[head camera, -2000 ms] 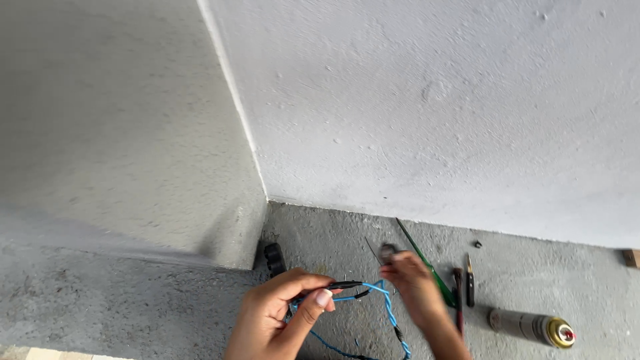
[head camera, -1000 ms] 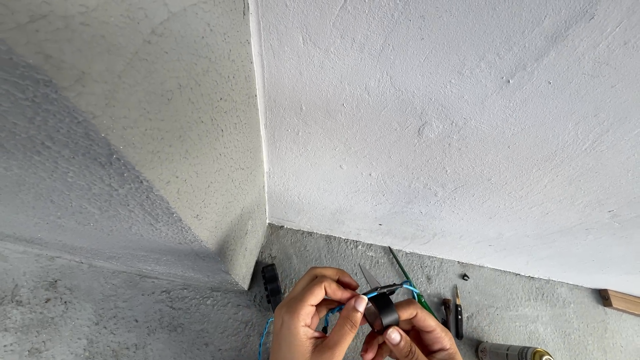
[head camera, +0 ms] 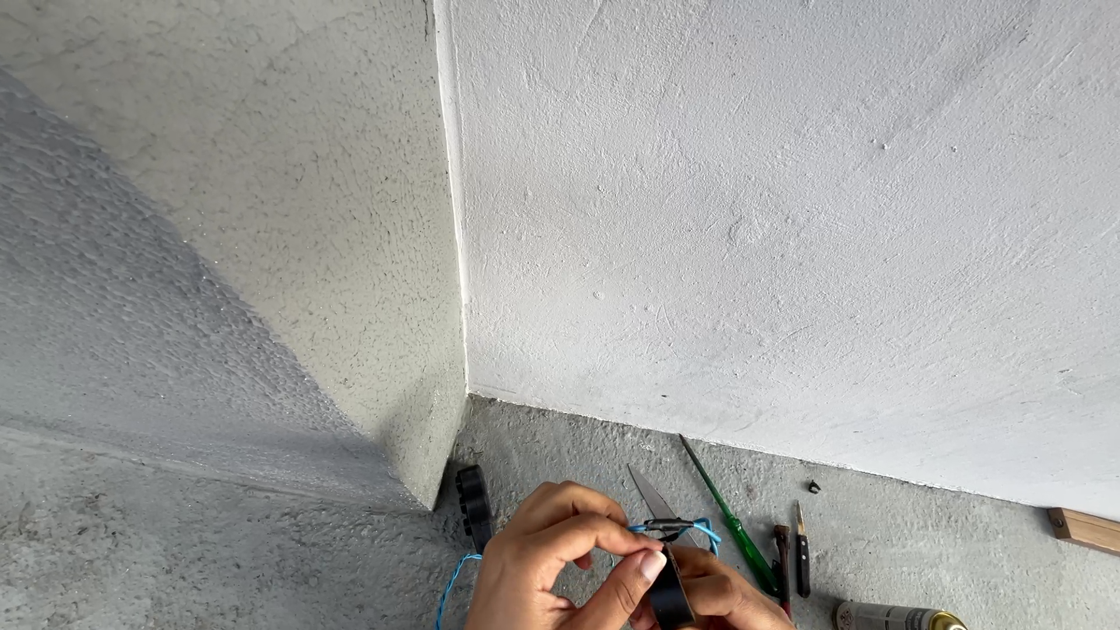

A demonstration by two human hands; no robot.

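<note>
My left hand (head camera: 569, 560) pinches blue twisted wire beside a roll of black electrical tape (head camera: 670, 591), its thumb and index finger at the roll's upper edge. My right hand (head camera: 722, 595) holds the tape roll from the other side. Black tape wraps part of the blue wire (head camera: 707, 530) just above the fingers, and a loop of the wire bends out to the right. More twisted blue wire (head camera: 451, 586) hangs down left of my left hand. A pointed metal blade (head camera: 652, 494) lies on the floor behind the hands.
A black ridged object (head camera: 475, 507) stands near the wall corner. Right of my hands lie a green-handled screwdriver (head camera: 739, 529), a red-and-dark tool (head camera: 782, 560), a small black-handled knife (head camera: 802, 560) and a spray can (head camera: 892, 616). A wooden block (head camera: 1085, 530) rests by the white wall (head camera: 787, 262).
My right hand, blurred and apart from my left two seconds ago, has come in beside it. The tape roll is now between both hands at the wire.
</note>
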